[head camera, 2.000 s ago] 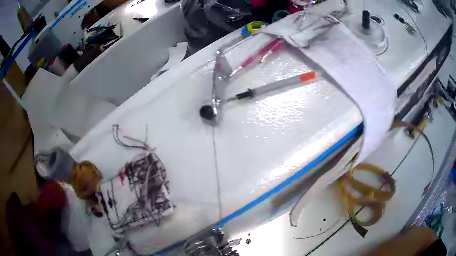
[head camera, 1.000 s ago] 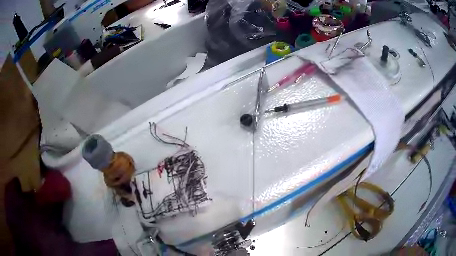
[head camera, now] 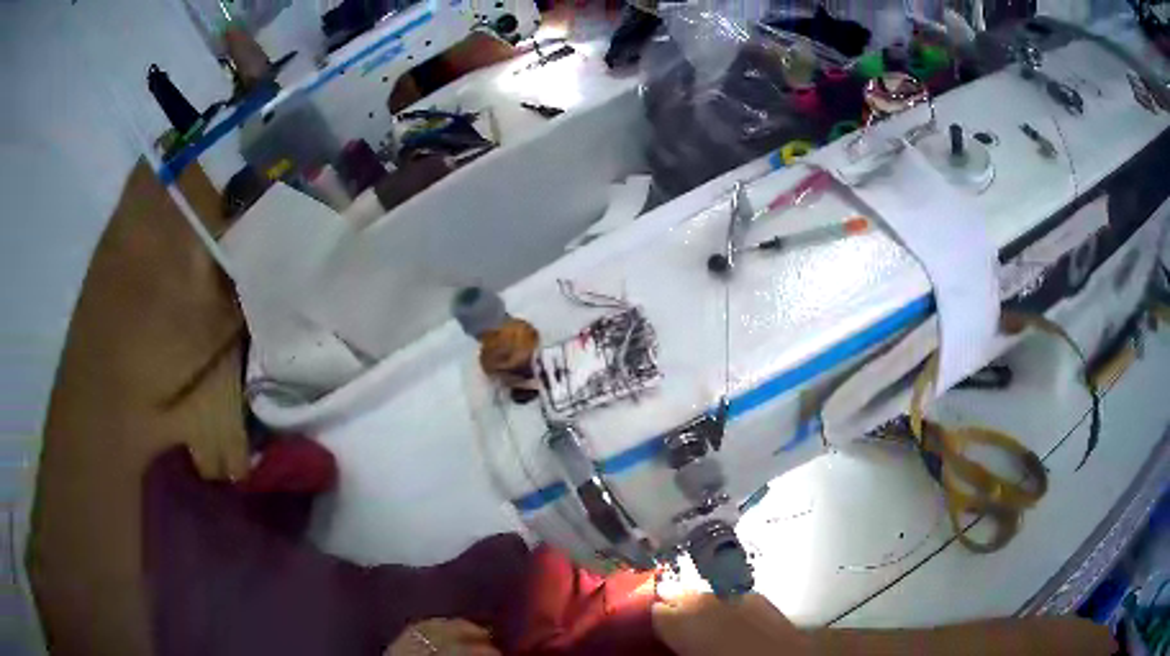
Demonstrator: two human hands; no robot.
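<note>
Dark red fabric [head camera: 385,592] lies bunched left of the needle area and looks bright red under the lamp. The white sewing machine head [head camera: 821,301] with a blue stripe stands over it. My left hand [head camera: 443,638] shows only a small part at the bottom edge, against the fabric. My right hand [head camera: 719,625] is at the bottom edge, right of the bright red fabric and below the grey lamp knob [head camera: 721,559]. Its forearm runs to the right. Both hands are cut off, and their grip is hidden.
Yellow-handled scissors [head camera: 994,484] lie behind the arm. A white strip [head camera: 952,263] drapes over it, with a pen [head camera: 808,236] beside it. Dark pins and threads [head camera: 616,359] lie on the head top. Brown board [head camera: 135,423] stands at left; a dark plastic bag [head camera: 719,115] is behind.
The view has shifted left and down, so the machine sits farther right and higher. More of the dark red fabric, the needle area and both hands now show at the bottom.
</note>
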